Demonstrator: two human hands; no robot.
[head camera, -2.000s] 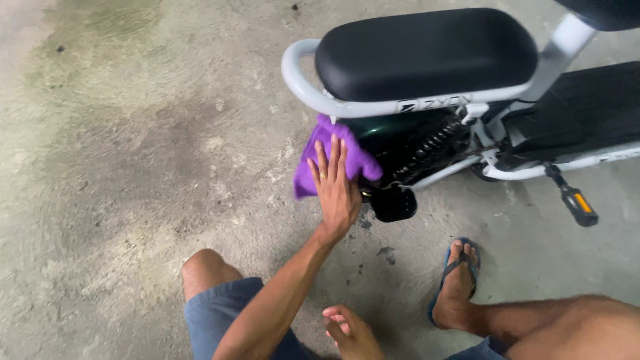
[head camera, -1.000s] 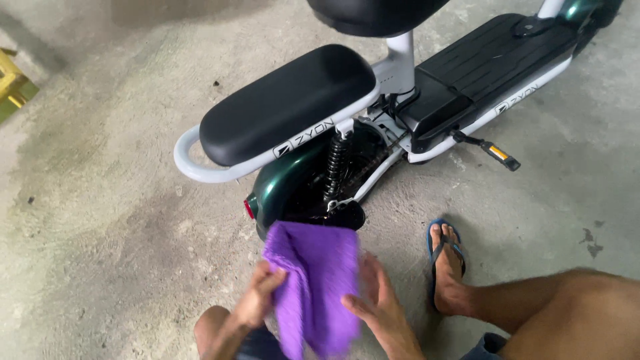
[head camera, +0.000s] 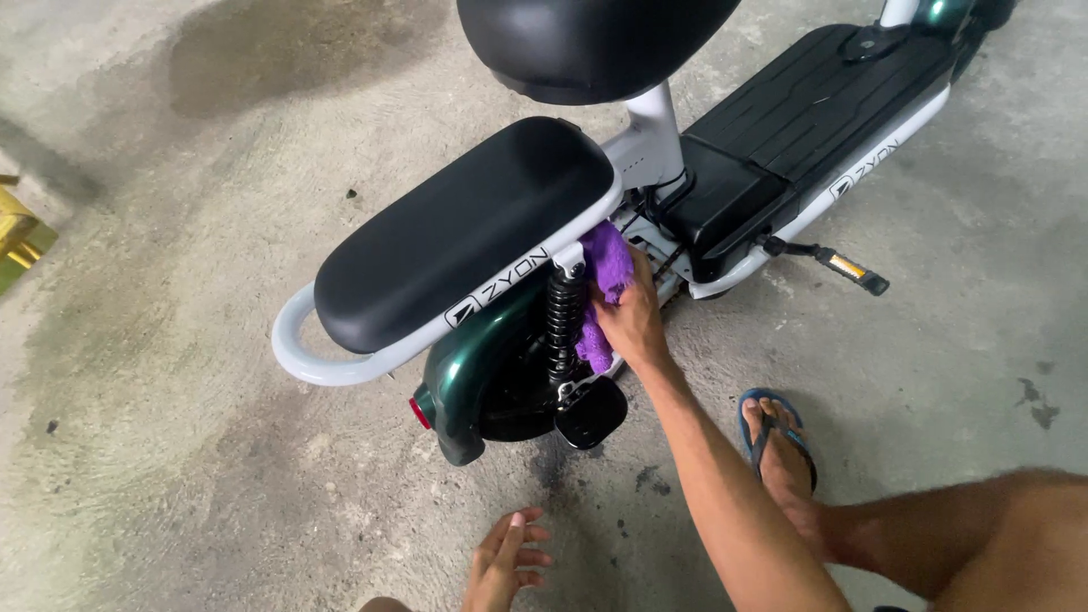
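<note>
A purple cloth (head camera: 610, 259) is bunched in my right hand (head camera: 629, 314), behind the black coil shock absorber (head camera: 563, 327) and below the rear seat's white frame. My right fingers are partly hidden by the cloth. Low in the view, my left hand (head camera: 506, 561) is empty, its fingers apart and slightly curled, away from the vehicle. The electric scooter has a long black rear seat (head camera: 467, 234), a dark green rear fender (head camera: 463, 374) and a red rear reflector (head camera: 420, 413). A black footpeg or pedal (head camera: 592, 414) sits under the shock absorber.
A black front saddle (head camera: 595, 42) overhangs the frame. The ribbed footboard (head camera: 816, 102) stretches to the upper right, and a pedal with an orange reflector (head camera: 850, 268) sticks out. My sandalled foot (head camera: 782, 450) rests on the concrete floor (head camera: 212, 340). A yellow object (head camera: 15, 225) is at the left edge.
One second ago both hands were at the cloth in front of the rear wheel. My right hand has taken it up behind the shock absorber, and my left hand has let go.
</note>
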